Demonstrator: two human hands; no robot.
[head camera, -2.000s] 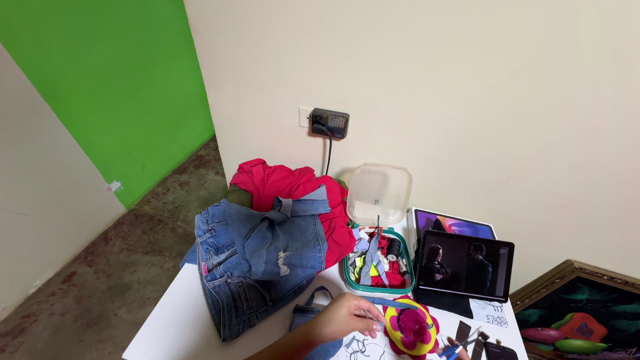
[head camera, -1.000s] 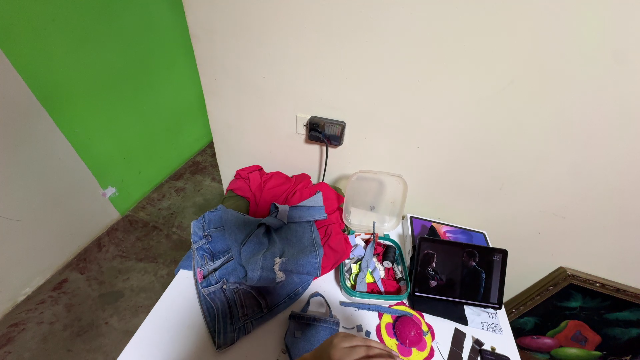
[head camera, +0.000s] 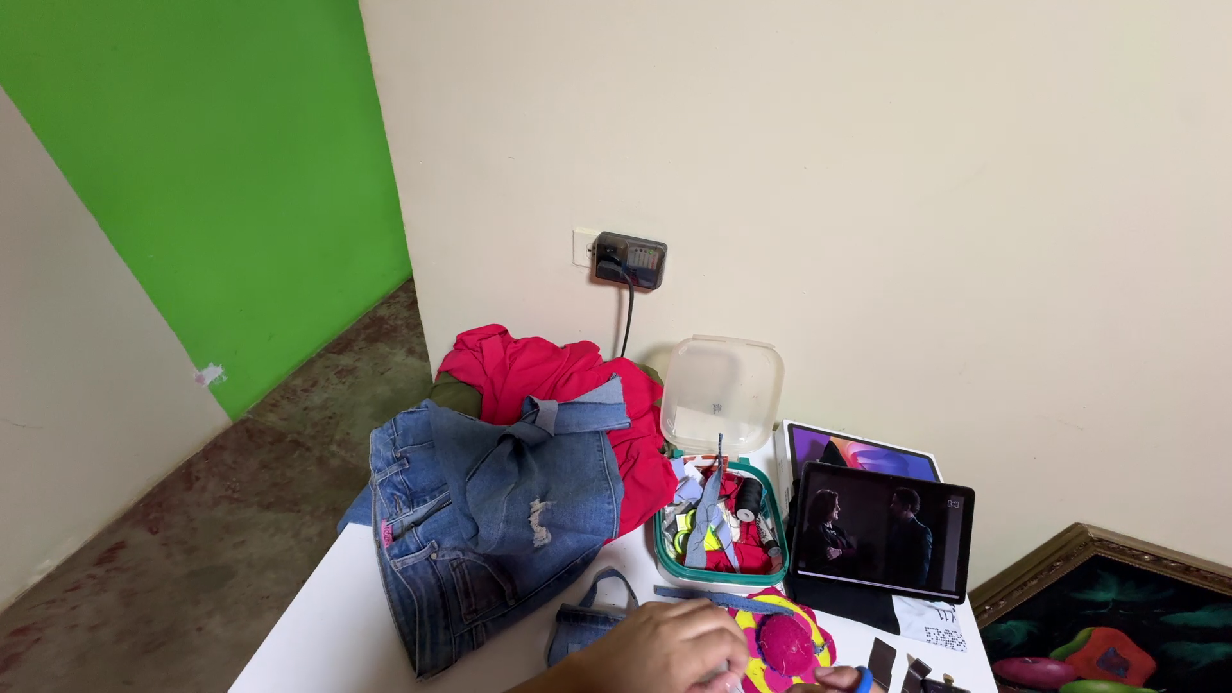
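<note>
My left hand (head camera: 674, 647) is at the bottom edge, fingers curled in a pinch around something small and pale that I cannot make out. Only the fingers of my right hand (head camera: 830, 680) show, at the blue handle of scissors (head camera: 863, 680). Between and above the hands lies a round magenta and yellow fabric flower (head camera: 787, 643), with a denim strip (head camera: 717, 598) across its upper edge. A small denim piece with a loop (head camera: 577, 626) lies left of my left hand. The green-rimmed plastic container (head camera: 664, 563) holds fabric scraps and thread spools (head camera: 748, 500).
Jeans (head camera: 500, 520) and red cloth (head camera: 640, 452) are heaped at the table's left. The clear lid (head camera: 722, 390) leans on the wall. A tablet (head camera: 881, 529) stands at the right before a box (head camera: 866, 448). Dark strips (head camera: 881, 662) lie below it. A framed painting (head camera: 1107, 616) stands right.
Both hands have moved within the lower edge of view. My right hand, out of view one second ago, shows again in part. My left hand shows more than one second ago.
</note>
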